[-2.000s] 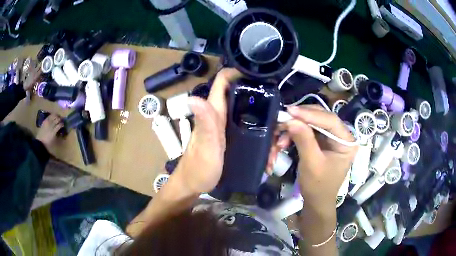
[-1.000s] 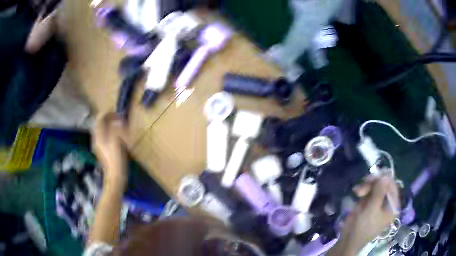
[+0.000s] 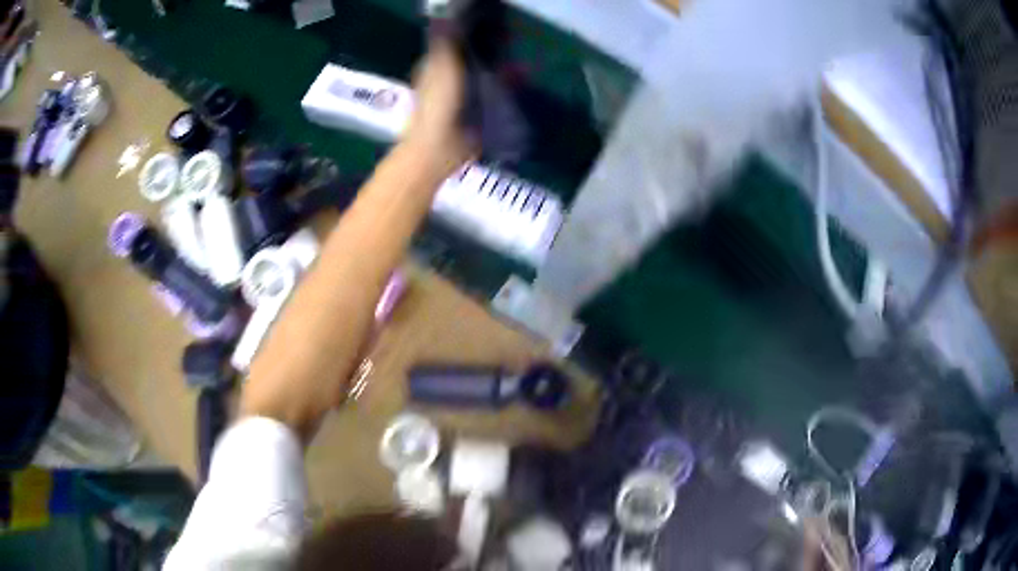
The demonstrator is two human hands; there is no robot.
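My left hand (image 3: 447, 106) is at the top centre, at the end of a raised forearm. A dark, blurred object (image 3: 497, 95) is against it and looks held; its shape and my fingertips are unclear. My right hand (image 3: 828, 542) is small, blurred and cut off by the bottom edge at the right. The white charging cable (image 3: 824, 422) loops beside it; what its fingers hold is unclear. A black handheld fan (image 3: 458, 386) lies on the brown board (image 3: 502, 332). White fans (image 3: 410, 443) and a purple-ringed fan (image 3: 670, 458) lie below.
More fans (image 3: 201, 229) are piled on the left. A white box (image 3: 357, 103) and a slotted white piece (image 3: 499, 210) lie on the green surface (image 3: 692, 290). A grey metal support (image 3: 659, 167) crosses it. Dark and pale cables (image 3: 824, 212) hang at right. Another person's dark clothing (image 3: 28, 346) shows at left.
The view has swung left and up. My left hand has moved from low on the left to the top centre, against a dark object. My right hand is now lower and mostly cut off.
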